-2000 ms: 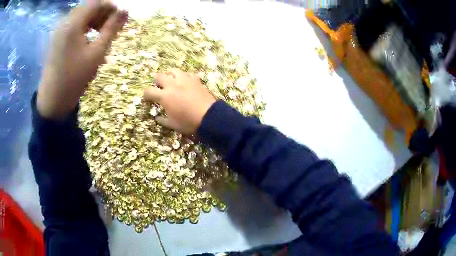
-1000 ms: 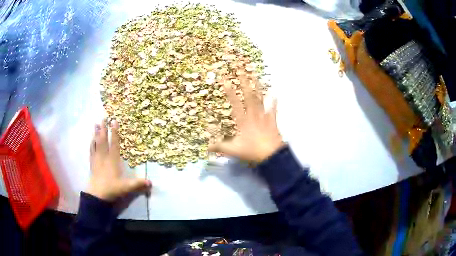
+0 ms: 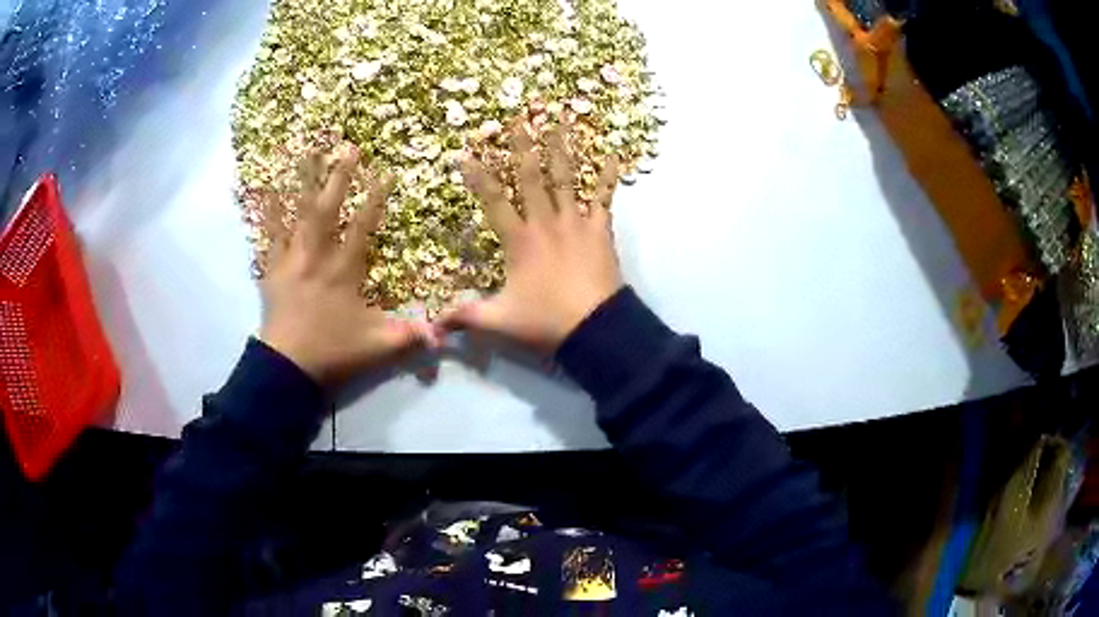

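Observation:
A large heap of small shiny gold buttons [image 3: 422, 109] lies on the white tabletop [image 3: 747, 241], its top cut off by the picture's upper edge. My left hand [image 3: 325, 271] lies against the near left part of the heap, fingers spread. My right hand [image 3: 548, 247] lies against the near right part, fingers spread. Both hands are bare, palms down, with the fingers over the buttons. The two thumbs point at each other and meet or nearly meet at the heap's near edge. Neither hand grips anything that I can see.
A red perforated basket [image 3: 60, 338] is at the left table edge. Bluish plastic wrap [image 3: 84, 60] lies at the far left. A black and orange parcel bag [image 3: 952, 181] with filled trays [image 3: 1006, 133] is at the right, yellow rubber bands [image 3: 826, 69] beside it. A cardboard box [image 3: 1018, 506] stands lower right.
Both hands, earlier over the heap, came down apart at its near sides, then moved closer together at its near edge. The heap's near edge is now narrower. The view has shifted towards my body.

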